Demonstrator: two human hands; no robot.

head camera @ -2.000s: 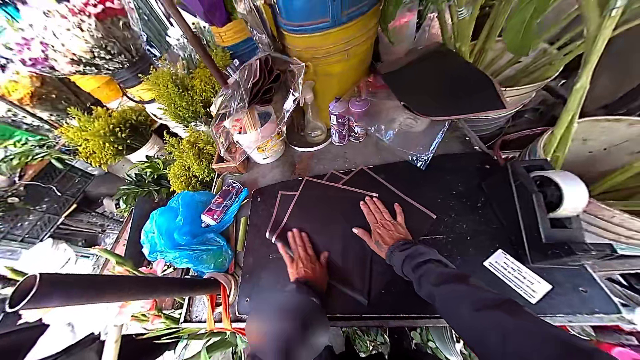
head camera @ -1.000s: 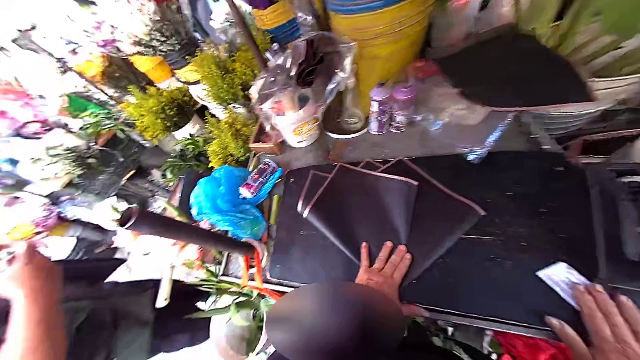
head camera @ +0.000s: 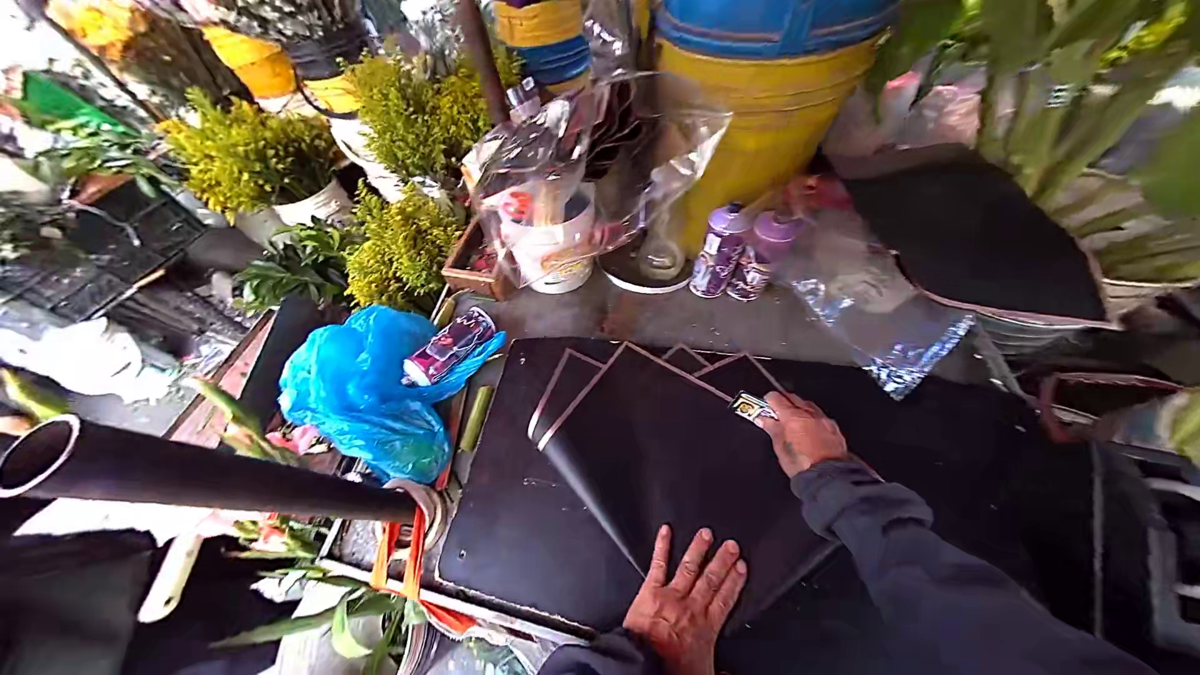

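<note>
Folded black wrapping sheets (head camera: 628,450) with pale pink edges lie in a fan of points on the black work board (head camera: 506,525). My left hand (head camera: 687,592) rests flat, fingers spread, on the lower part of the sheets near the board's front edge. My right hand (head camera: 802,433) holds a small printed card or label (head camera: 752,406) between its fingertips, at the right upper edge of the folded sheets. The card's underside and the right thumb are partly hidden.
A blue plastic bag (head camera: 375,384) and a spray can (head camera: 452,345) lie left of the board. Behind stand two purple-capped cans (head camera: 720,251), a white tub (head camera: 553,248) and a yellow bucket (head camera: 764,122). A dark tube (head camera: 206,473) juts out at left.
My right hand has moved left from the white label at the board's right to the folded sheets, and now holds a small card. My left hand stays on the sheets.
</note>
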